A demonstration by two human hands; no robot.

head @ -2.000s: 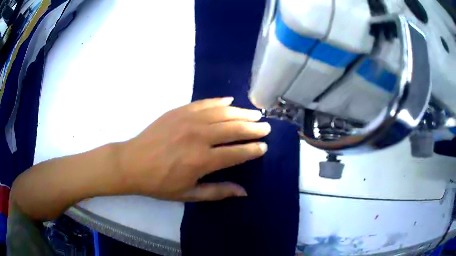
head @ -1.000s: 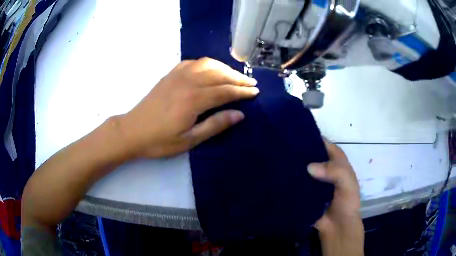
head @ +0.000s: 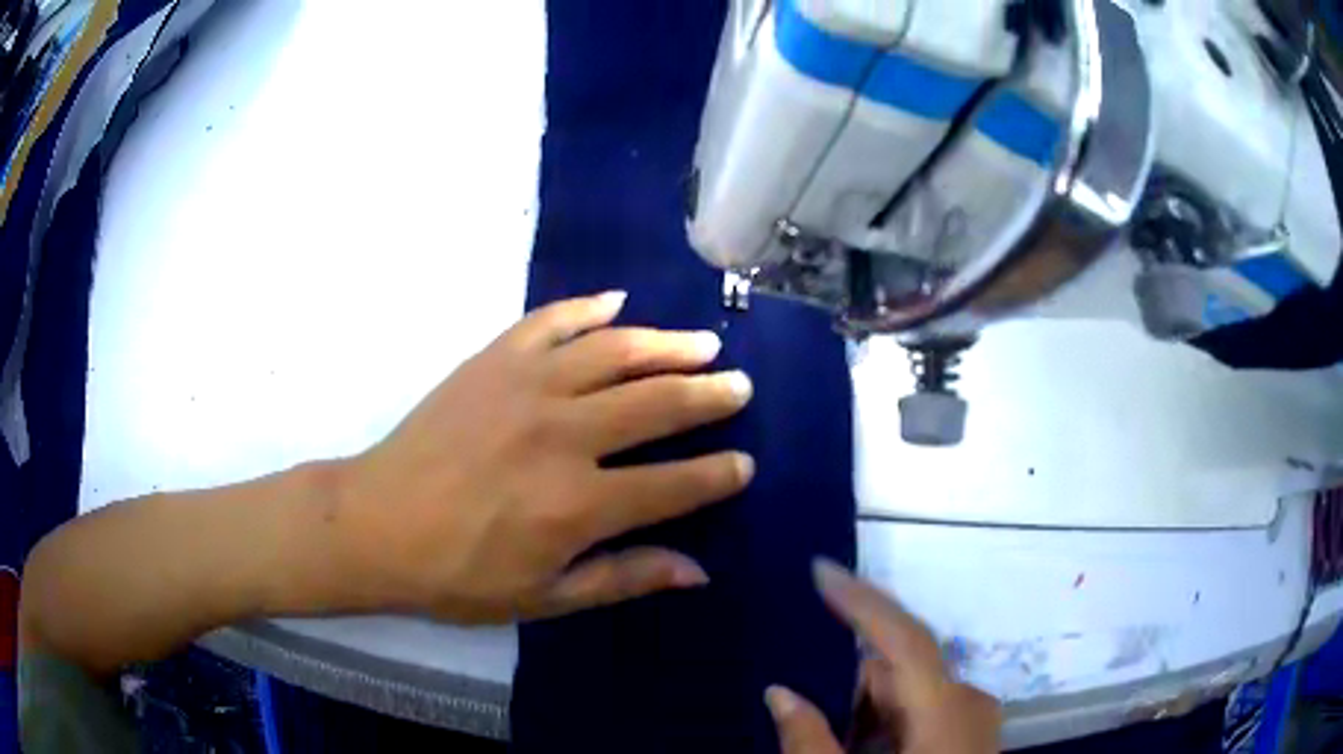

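A long navy fabric panel [head: 633, 162] lies flat across the white table, passes under the sewing machine head [head: 884, 148] and runs down over the front edge. The presser foot [head: 737, 290] is at the fabric, just beyond my left fingertips. My left hand [head: 516, 457] lies flat on the panel with fingers spread, pressing from above. My right hand [head: 899, 678] is at the panel's lower right edge, cut off by the bottom of the picture, with thumb and a finger apart over the fabric. Whether its hidden fingers pinch the edge is unclear.
The white table [head: 295, 295] has a grey ribbed front edge [head: 368, 695]. Navy pieces [head: 44, 324] with light grey strips and a tan band lie at the far left. The tension dial knob [head: 932, 418] hangs low on the head. A black cloth wrap is at the right.
My left fingers have spread flatter on the panel. My right hand has moved down and left. The panel, bunched and wide at the front a second ago, now lies as a straight strip.
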